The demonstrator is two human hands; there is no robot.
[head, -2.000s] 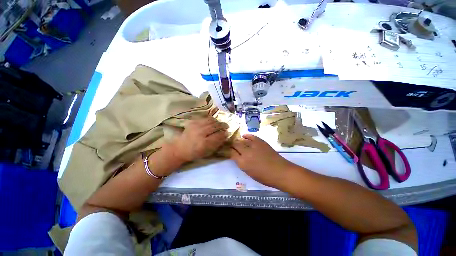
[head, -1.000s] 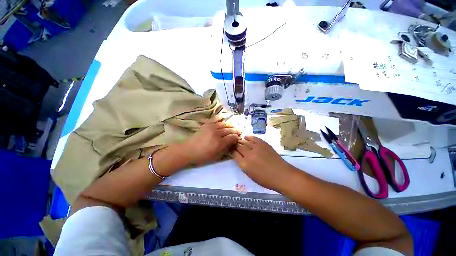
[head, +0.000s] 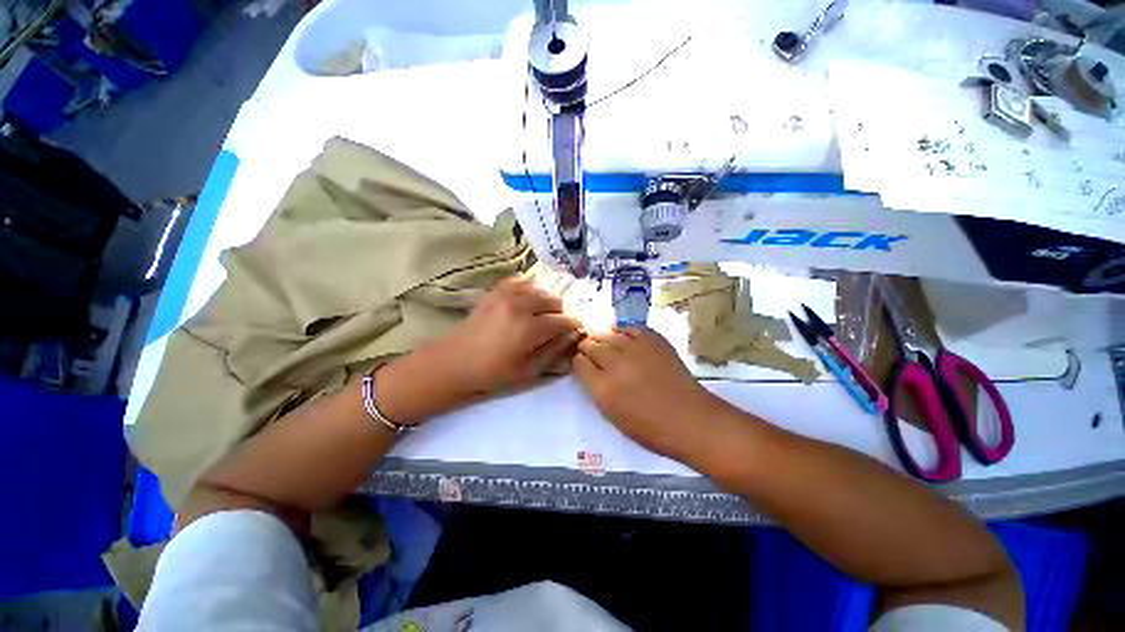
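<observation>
A large khaki garment piece (head: 333, 284) lies bunched on the white table, left of the needle. My left hand (head: 512, 333) rests on its right end near the brightly lit needle area, fingers bent down on the cloth. My right hand (head: 635, 377) is beside it, fingertips pinching the cloth edge just in front of the needle. The fingertips of both hands nearly meet. The sewing machine head (head: 765, 228) is white with a blue stripe. A blue-grey block (head: 632, 296) sits right of the needle. Glare hides the stitching point.
Khaki scraps (head: 728, 327) lie right of the needle. Thread snips (head: 839, 361) and pink-and-black shears (head: 938, 407) lie farther right. A tape measure strip (head: 543, 490) runs along the front edge. Small metal parts (head: 1008, 109) and a paper note (head: 950, 148) are on the machine. More khaki cloth (head: 352, 556) hangs below left.
The camera view has shifted slightly. My left hand has moved slightly away from the needle since one second ago, and my right fingertips are a little nearer the block. The garment is almost unchanged.
</observation>
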